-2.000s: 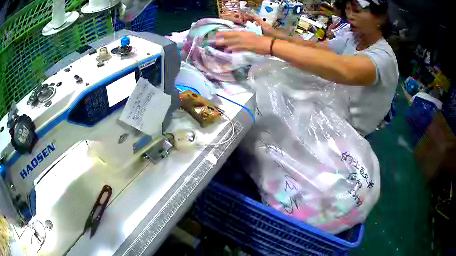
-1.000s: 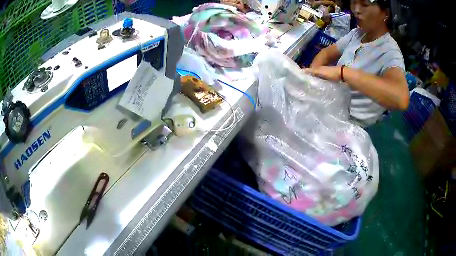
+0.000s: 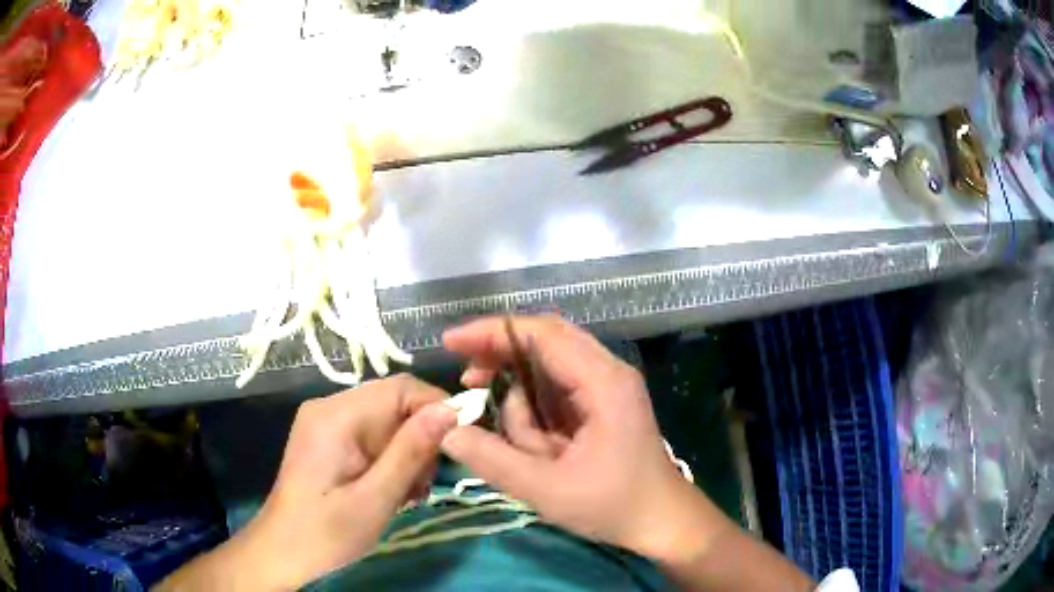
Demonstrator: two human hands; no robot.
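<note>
My left hand (image 3: 353, 468) pinches a small cream piece (image 3: 469, 405) between thumb and finger, in front of the table edge. My right hand (image 3: 566, 428) meets it from the right and holds thin dark tweezers (image 3: 517, 353); their tips are mostly hidden by the fingers. Pale narrow strips (image 3: 462, 526) lie on the green-covered lap below my hands. A cream fringed piece with orange patches (image 3: 318, 260) lies on the table, its strands over the ruler strip. Dark red thread snips (image 3: 659, 133) lie on the table to the right, pointing left.
Sewing machine needle area (image 3: 391, 64) at the top. Cream-yellow pile (image 3: 168, 35) at rear left, beside a red plastic bag (image 3: 46, 93). Grey ruler strip (image 3: 693, 272) along the table edge. Blue crate (image 3: 826, 439) and clear plastic bag (image 3: 982, 428) at right. Small metal fittings (image 3: 867, 145) at right rear.
The view has swung left and down from the machine side and the person at the right. Both my hands, the fringed piece and the red bag are now in view; that person is out of it.
</note>
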